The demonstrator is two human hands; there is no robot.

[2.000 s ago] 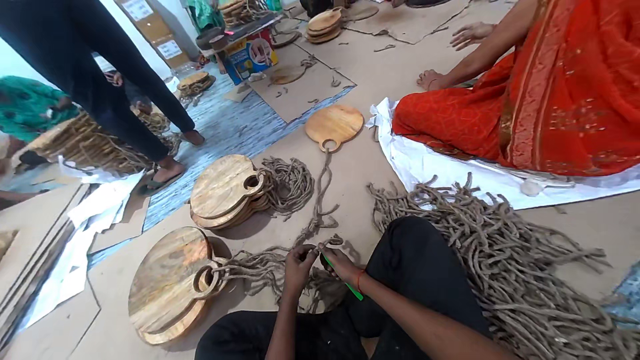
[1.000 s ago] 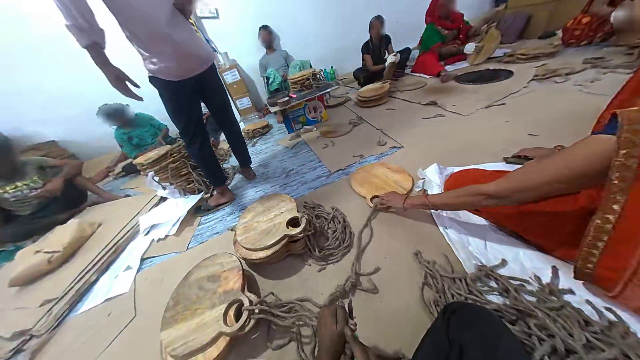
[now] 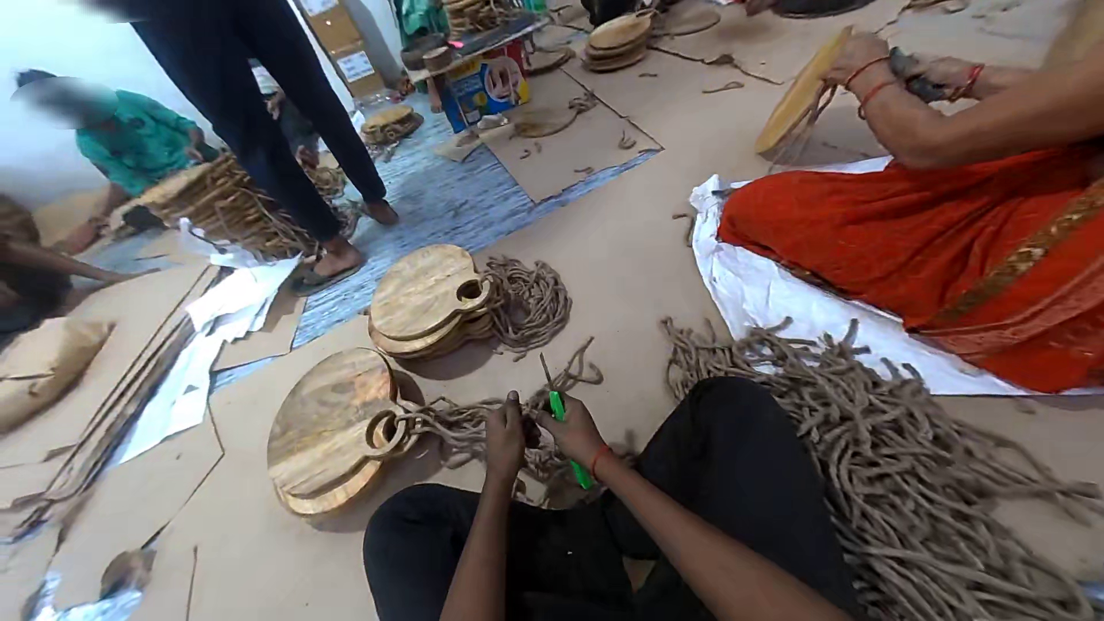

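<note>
My left hand [image 3: 506,437] grips a grey-brown cord among the strands in front of my lap. Close beside it, my right hand [image 3: 571,431] holds a green-handled tool [image 3: 580,473] with a thin pointed metal end sticking up past the fingers. Cords [image 3: 448,423] run from my hands to the ring-shaped handle of a round wooden board [image 3: 332,414], which lies on a stack to the left. Behind it is a second stack of round wooden boards [image 3: 423,289] with coiled cord [image 3: 530,302] at its handles.
A large heap of cut cords [image 3: 914,483] lies by my right knee. At right, a person in red sits on a white sheet [image 3: 724,259], holding a round wooden board [image 3: 802,90]. Someone stands at back left, near a bundled stack [image 3: 228,203]. Cardboard covers much of the floor.
The round board that lay on the floor ahead is gone from there; the person in red now holds a board up. The view has swung down and back toward my lap.
</note>
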